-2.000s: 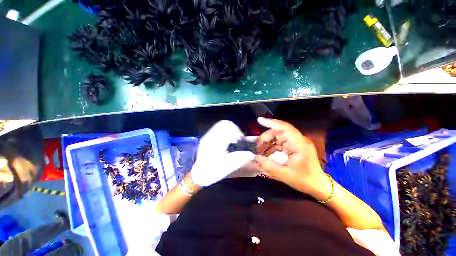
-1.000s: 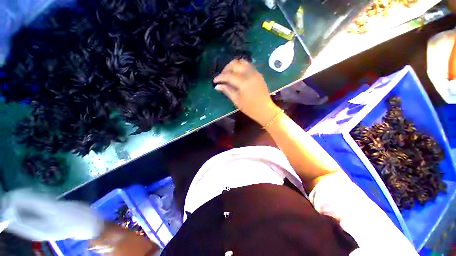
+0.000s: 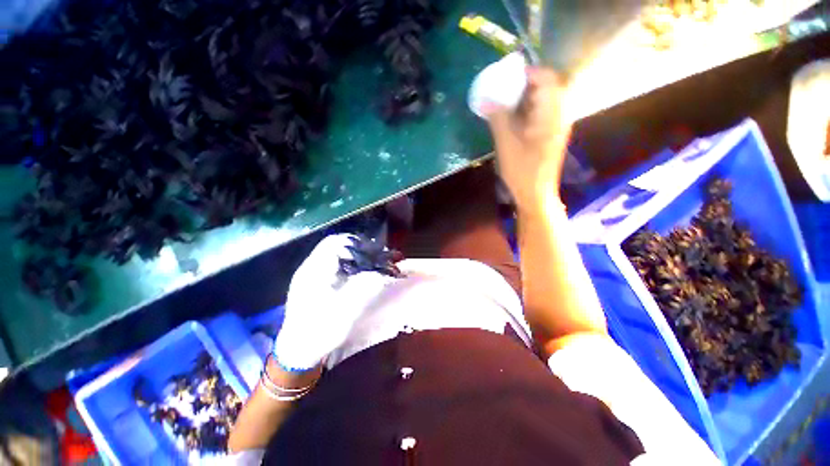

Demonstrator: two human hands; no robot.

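My left hand, in a white glove, holds a black spiky flower head above my lap, just below the bench edge. My bare right hand reaches over the bench and is closed around the white bottle, partly hiding it. The hand is slightly blurred. A large heap of black flower heads lies on the green bench.
A yellow-handled tool lies behind the bottle. A blue crate with brown-gold pieces stands at right. Another blue crate holds sparse pieces at lower left. A person's white sleeve shows at the right edge.
My left hand has come from the lower left to my lap and now holds a black flower head. My right hand has moved right from the heap's edge to the white bottle.
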